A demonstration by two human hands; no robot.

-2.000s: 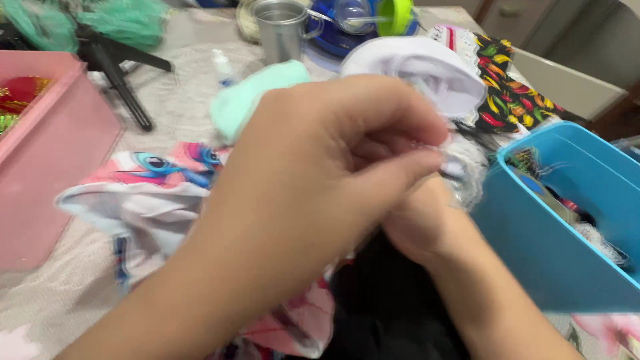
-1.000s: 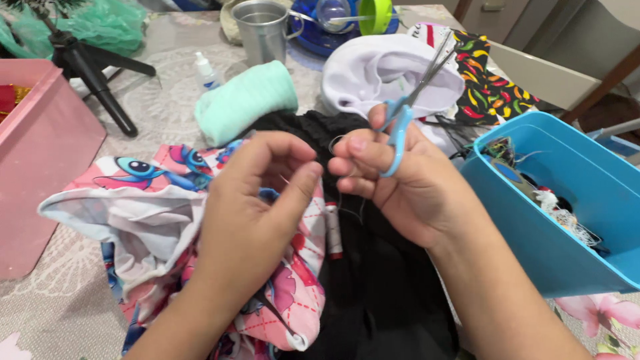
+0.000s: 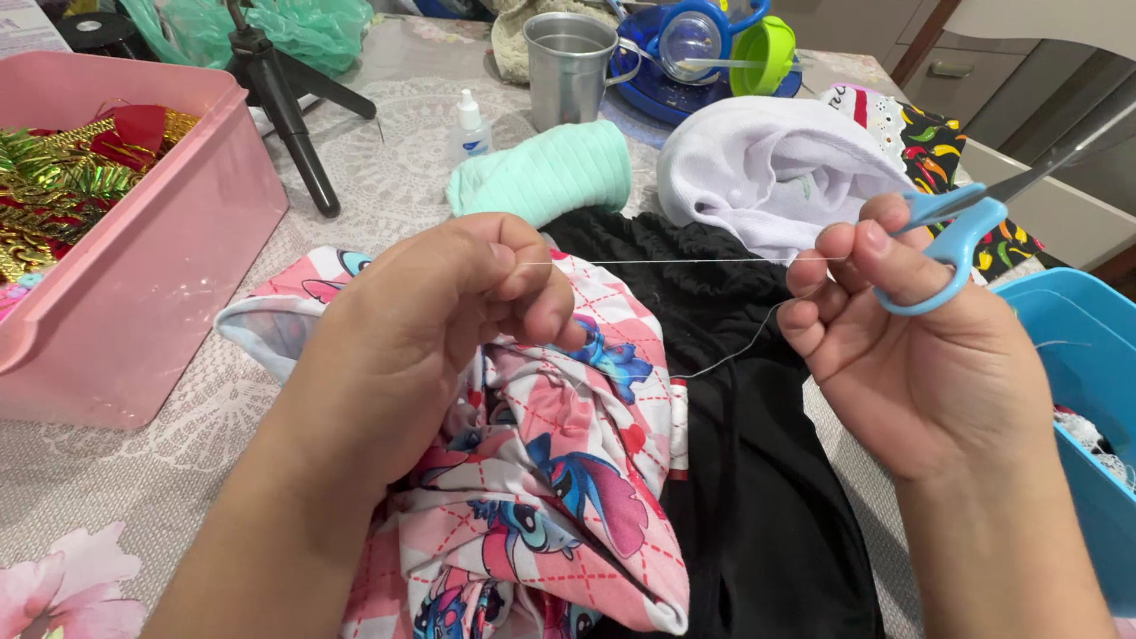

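A white thread [image 3: 674,261] runs taut between my two hands. My left hand [image 3: 461,302] pinches one end between thumb and forefinger, above a pink and white printed cloth [image 3: 586,506]. The other end is between the fingertips of my right hand [image 3: 914,346], whose thumb passes through a handle of light blue scissors [image 3: 945,266]; the blades point up and to the right. A slack stretch of thread drops from the right fingers toward a thread spool [image 3: 678,430] with red ends. That spool lies on black fabric [image 3: 763,497], beside the printed cloth.
A pink bin [image 3: 204,213] of tinsel stands left, near a black tripod [image 3: 293,115]. Behind the fabrics are a mint cloth roll [image 3: 550,173], a small bottle [image 3: 470,129], a metal mug [image 3: 568,75] and a white cloth [image 3: 763,160]. A blue bin [image 3: 1087,311] stands right.
My hands have moved apart, and the thread now stretches straight between them. The scissors stay hooked on my right hand. One second ago the fingertips of both hands were close together.
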